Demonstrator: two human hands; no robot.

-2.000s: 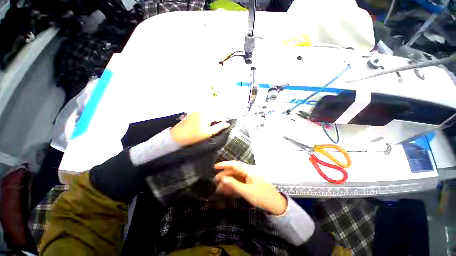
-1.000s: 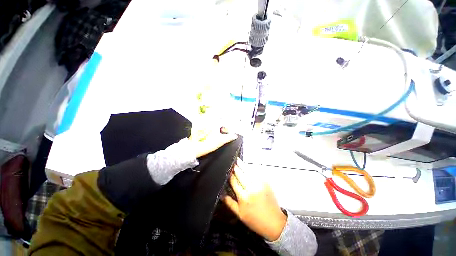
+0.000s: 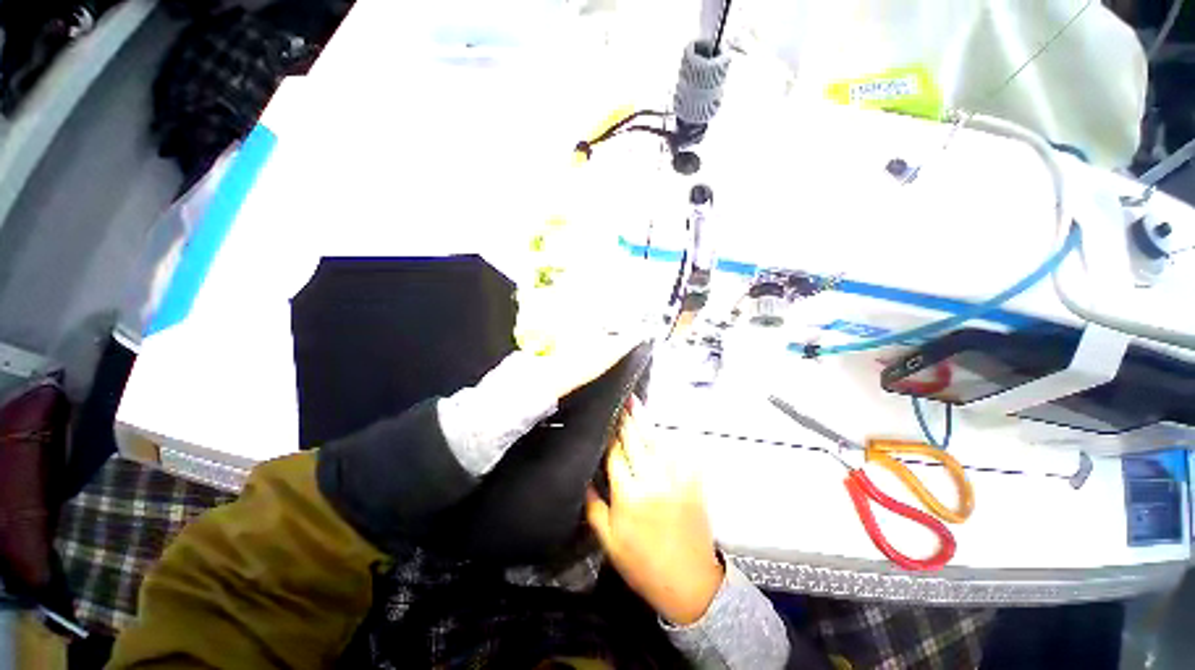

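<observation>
A black garment panel lies flat on the table left of the needle, its angled corners at the back. Its right part runs under my hands and over the table's front edge. My left hand, partly washed out by glare, rests on the panel close to the presser foot. My right hand holds the panel's right edge between thumb and fingers, below the needle. Plaid fabric shows under the panel at my lap. The stitching point itself is blurred by glare.
Scissors with red and orange handles lie right of the needle. The white machine head carries a strapped dark phone-like rectangle. A yellow-green tag lies behind it. Blue tape marks the table's left side.
The black panel has moved further up the table beside the needle and lies flatter. My left hand has moved slightly right and up with it. My right hand stays at the panel's edge.
</observation>
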